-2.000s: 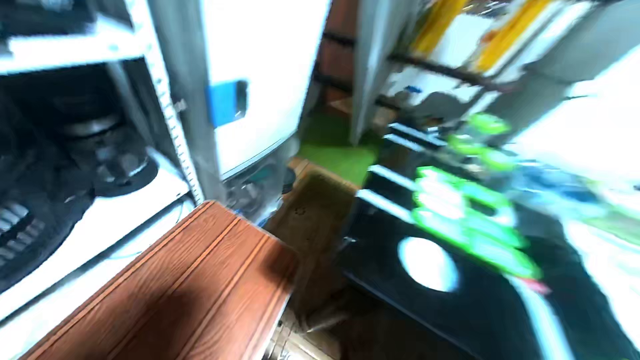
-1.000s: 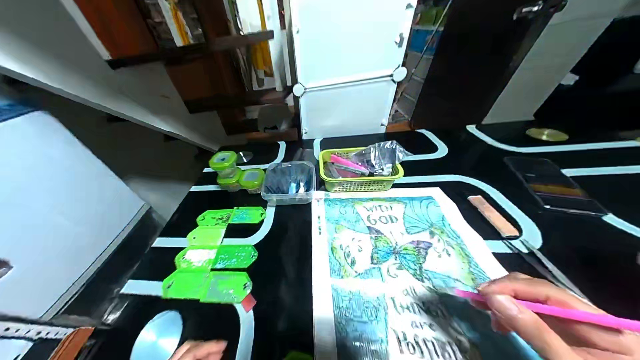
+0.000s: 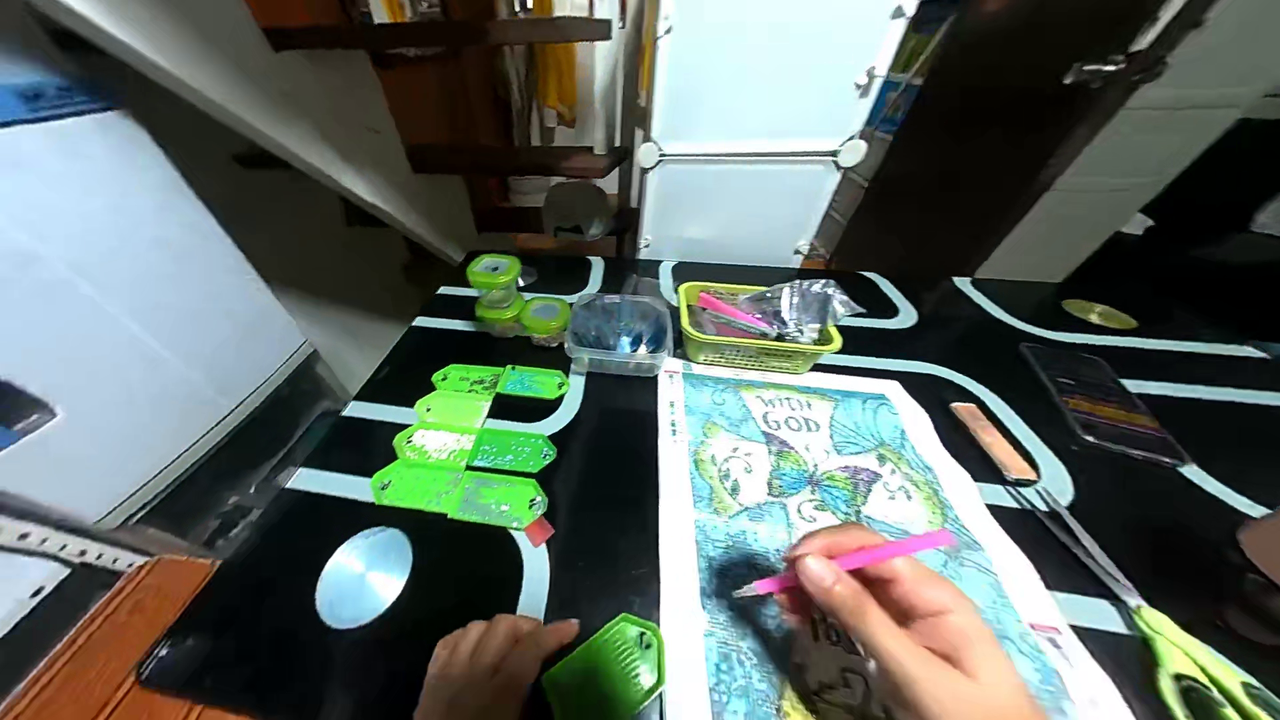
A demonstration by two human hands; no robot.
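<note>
My right hand [image 3: 890,610] holds a pink diamond painting pen [image 3: 850,563], its tip just above or on a diamond painting canvas [image 3: 800,450] with a butterfly and lettering. My left hand [image 3: 490,660] rests at the near edge of the black table, its thumb beside a green ridged bead tray [image 3: 612,665]; whether it touches the tray is unclear. Farther left, several green trays [image 3: 465,445] with small beads lie joined in rows, a small red piece [image 3: 538,531] at their near corner. The lower part of the canvas is hidden by my right hand.
Green-lidded jars [image 3: 497,290], a clear plastic container [image 3: 618,340] and a yellow-green basket [image 3: 760,350] stand at the back. Green-handled scissors [image 3: 1130,600], a peach-coloured strip [image 3: 993,441] and a phone [image 3: 1100,405] lie right. A silver disc [image 3: 364,578] lies left. Part of another hand shows at the right edge.
The view has swung from the shelf and stool to the canvas. Since one second ago, my right hand has moved left over the canvas with the pen, and more of my left hand shows.
</note>
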